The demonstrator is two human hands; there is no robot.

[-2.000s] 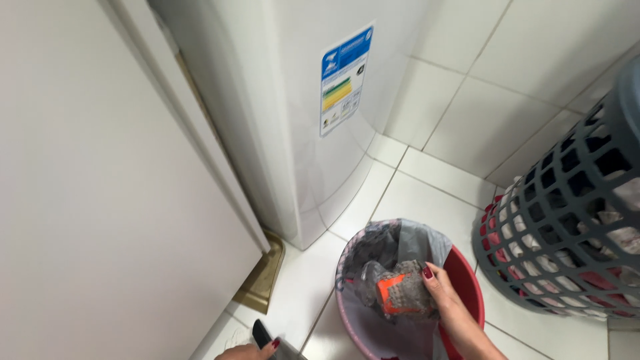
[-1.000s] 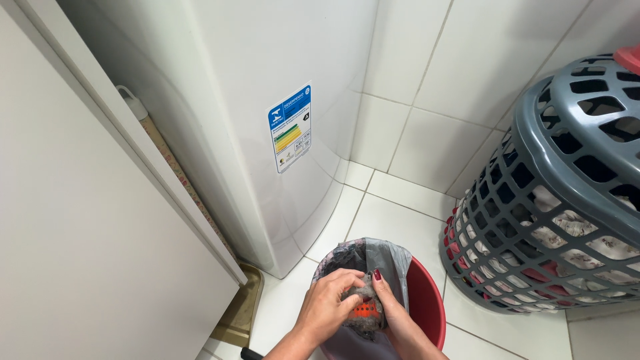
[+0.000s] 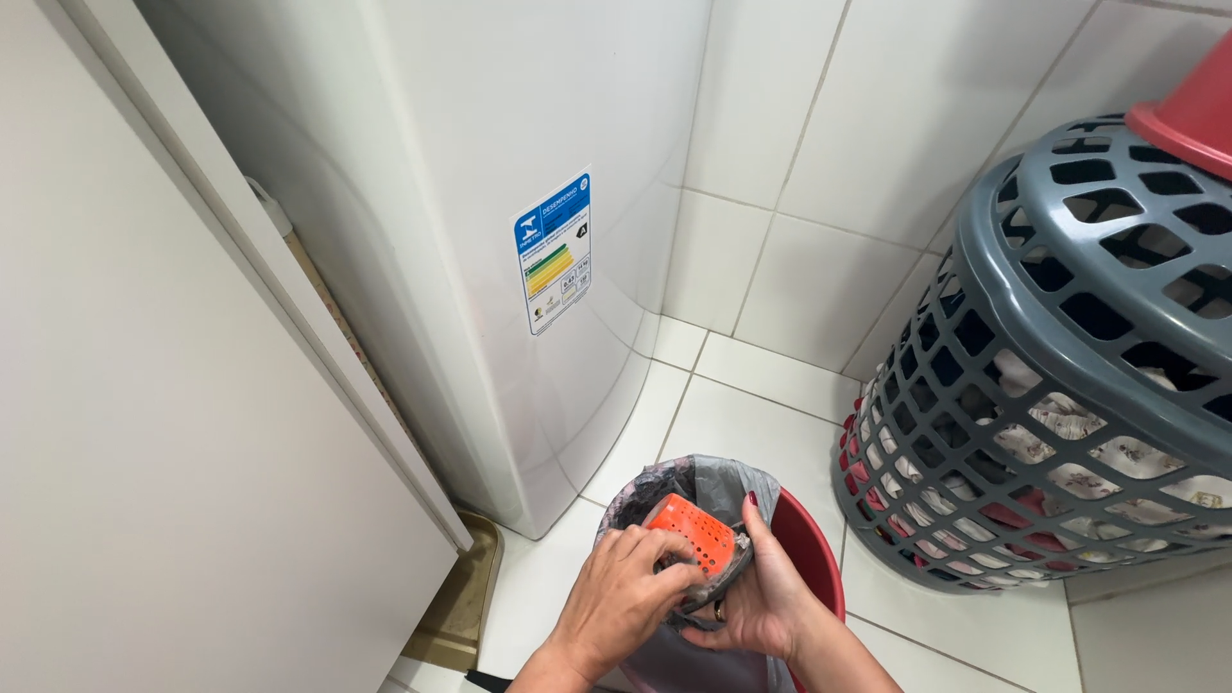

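Observation:
My right hand (image 3: 760, 597) grips the dark round rim of a perforated orange plastic filter (image 3: 695, 535), with grey lint clinging around its base. The fingers of my left hand (image 3: 624, 597) are curled against the near side of the filter, at the lint; whether they pinch any is hidden. Both hands are above a red bin (image 3: 813, 549) lined with a grey plastic bag (image 3: 736, 481), which has dark grey matter along its inner left side.
A grey laundry basket (image 3: 1001, 385) full of clothes stands right, a red plastic container (image 3: 1193, 115) on its lid. A white appliance (image 3: 462, 192) with an energy label (image 3: 555, 252) stands behind the bin. Left are a white panel (image 3: 192, 385) and an olive tray (image 3: 462, 597). A black object (image 3: 488, 680) lies near the bottom edge.
My left hand has come from the black object at the lower left to the filter in my right hand. More of the orange perforated wall shows now than before, when grey lint covered much of it.

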